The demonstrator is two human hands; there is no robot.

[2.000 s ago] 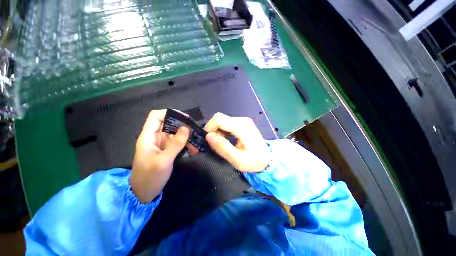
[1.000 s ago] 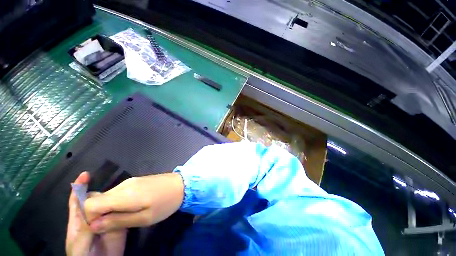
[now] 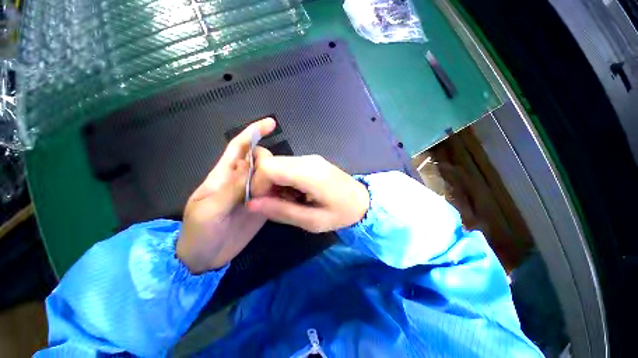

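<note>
A large black textured back cover [image 3: 315, 91] lies on the green bench, with a vent strip along its far edge and a plain recess [image 3: 275, 128] near its middle. My left hand [image 3: 224, 196] is raised over the cover, palm turned inward, with a thin pale strip [image 3: 250, 168], seen edge-on, against its fingers. My right hand [image 3: 308, 192] touches the other side of the strip with bent fingers. The strip is between the two hands. Its printed face is hidden, and I cannot tell whether it is label or backing. My hands hide the middle of the cover.
A clear ribbed tray [image 3: 161, 42] lies beyond the cover on the left. A clear plastic bag [image 3: 385, 19] and a small black bar [image 3: 441, 75] lie at the far right of the bench [image 3: 406, 84]. An open brown carton [image 3: 483, 182] is below the right end. A conveyor with black panels runs at the right.
The view swung right and back. The black printed label seen in my fingers two seconds ago no longer shows its face; a pale strip shows edge-on between my hands.
</note>
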